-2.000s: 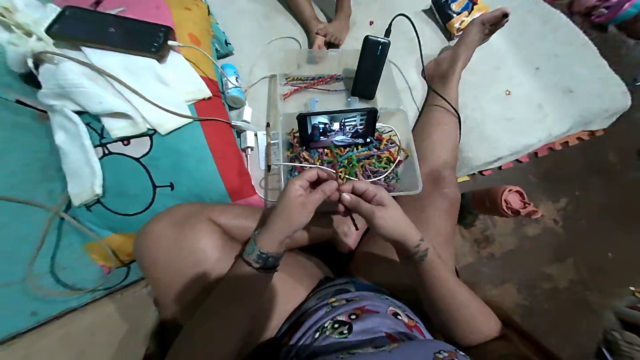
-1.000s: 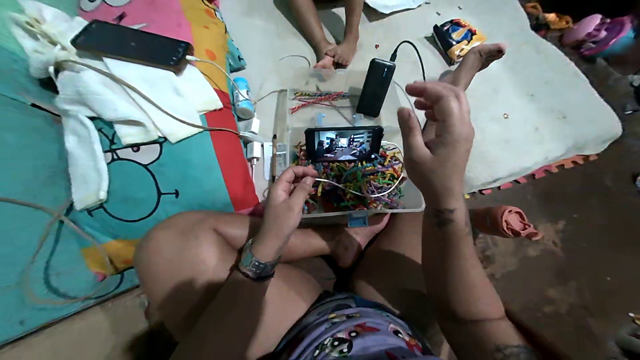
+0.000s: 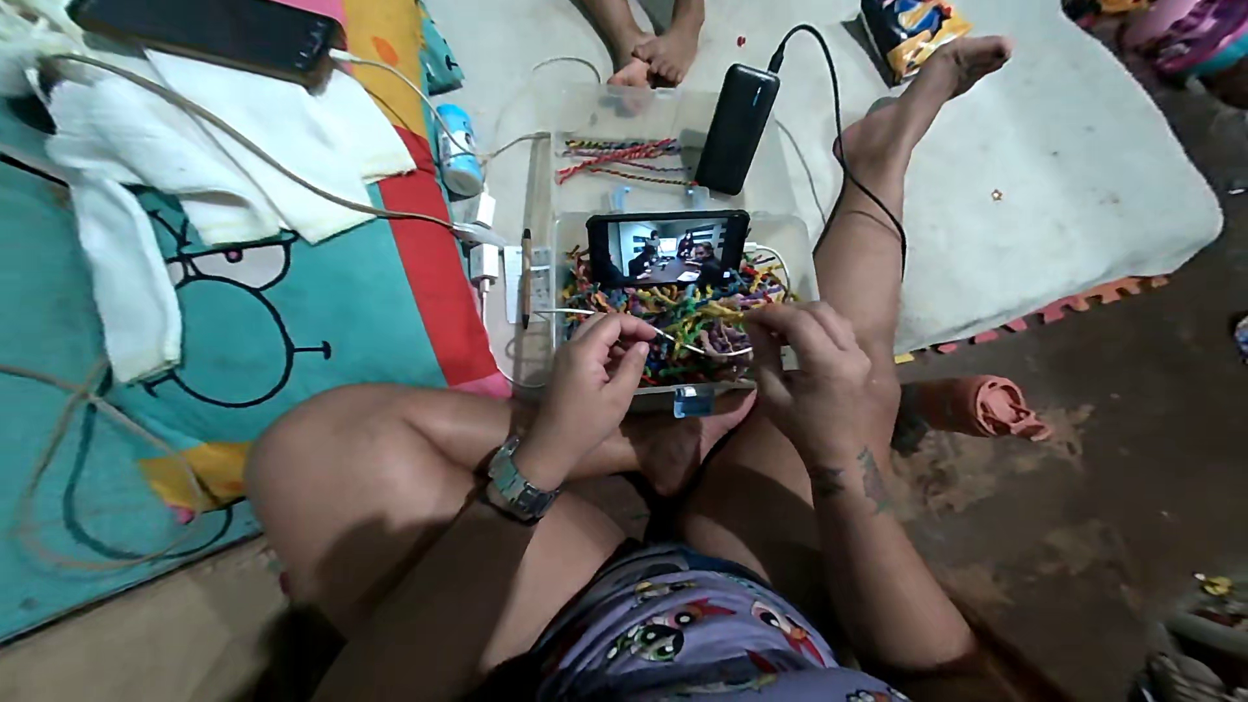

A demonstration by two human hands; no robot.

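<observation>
My left hand [image 3: 597, 385], with a metal-band watch [image 3: 521, 482] at its wrist, is at the near left edge of a clear plastic box [image 3: 807, 283], its thumb and finger closed near a thin white cable [image 3: 690, 346]. Whether it grips the cable or something small, I cannot tell. My right hand [image 3: 811, 375] is over the near right corner, fingers bent; what lies between them is hidden. Colourful twisted cords [image 3: 673, 317] fill the box. A phone [image 3: 668, 249] showing a picture leans on them. More braided cords [image 3: 619, 161] lie in the open lid.
A black power bank [image 3: 738, 130] with a cable stands on the lid. At left are a larger phone [image 3: 210, 34], white cloths [image 3: 253, 146], a blue bottle [image 3: 459, 151] and white plugs [image 3: 484, 261]. Another person's feet [image 3: 663, 54] are beyond the box. A rolled orange cloth [image 3: 975, 405] lies right.
My right hand was raised beside the power bank one second ago and has come down to the box's near right corner. Two seconds ago both hands were together, holding a thin dark cord.
</observation>
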